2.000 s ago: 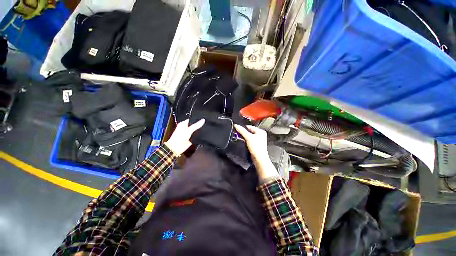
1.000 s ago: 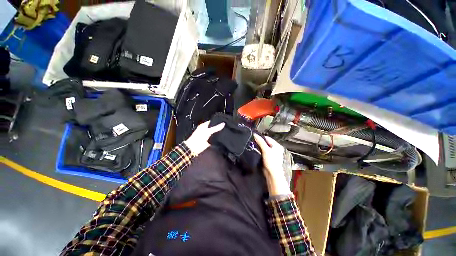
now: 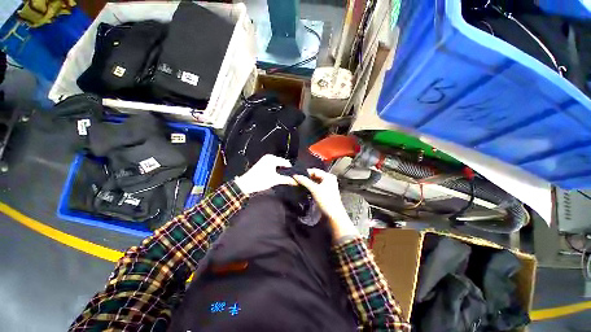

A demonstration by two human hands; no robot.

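Observation:
My left hand (image 3: 266, 174) and my right hand (image 3: 324, 190) are close together at the centre, above the dark apron (image 3: 259, 253) with blue lettering. Both grip a small black bag piece (image 3: 290, 189) between thumbs and fingers. Most of the piece is hidden behind the hands and blends with the apron. Just beyond the hands, more black pieces with pale zipper lines (image 3: 262, 126) lie in a brown carton.
A white crate (image 3: 155, 111) and blue crate (image 3: 210, 159) with labelled black pieces stand left. A raised blue crate (image 3: 453, 97) is upper right. Grey hose (image 3: 499, 204) and orange-red part (image 3: 334, 148) lie right, above an open carton (image 3: 389, 266) of dark pieces.
My hands have come together. The small black piece, spread between them before, is now bunched and mostly hidden by the fingers.

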